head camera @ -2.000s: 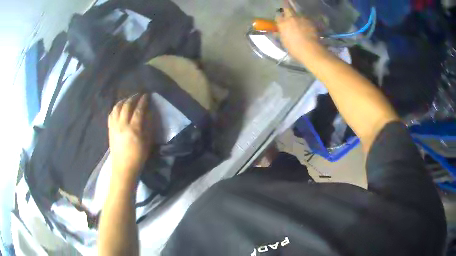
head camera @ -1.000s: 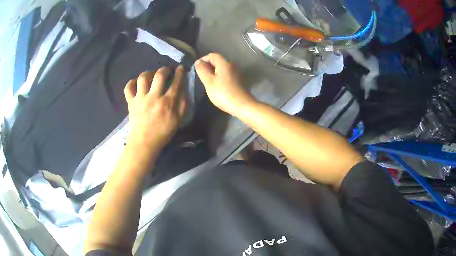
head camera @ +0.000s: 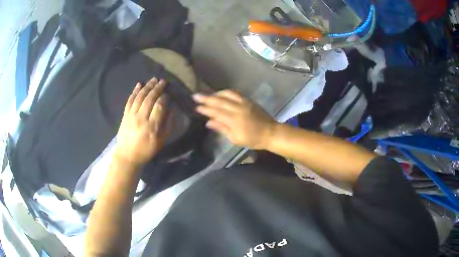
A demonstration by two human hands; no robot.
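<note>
The dark garment [head camera: 70, 115] lies spread over a beige rounded pressing form [head camera: 173, 65], whose bare edge shows at the top. My left hand [head camera: 144, 120] lies on the dark cloth with its fingers pointing up. My right hand [head camera: 236, 118] is at the garment's right edge, its fingertips on or just over a dark fold; I cannot tell whether it pinches cloth. Pale backing [head camera: 98, 170] shows left of my left forearm. The steam iron [head camera: 282, 47], with an orange handle, stands untouched on the table at the upper right.
Blue hose [head camera: 360, 31] runs from the iron's back. More dark pieces with pale patches [head camera: 126, 15] lie at the upper left. Dark and pale cloth [head camera: 342, 108] hangs past the table edge at right. A blue rack [head camera: 423, 148] and bundles stand at far right.
The pale strip near my fingers no longer shows, and more of the beige form is uncovered. My right hand has opened and moved down. Earlier it let go of the iron.
</note>
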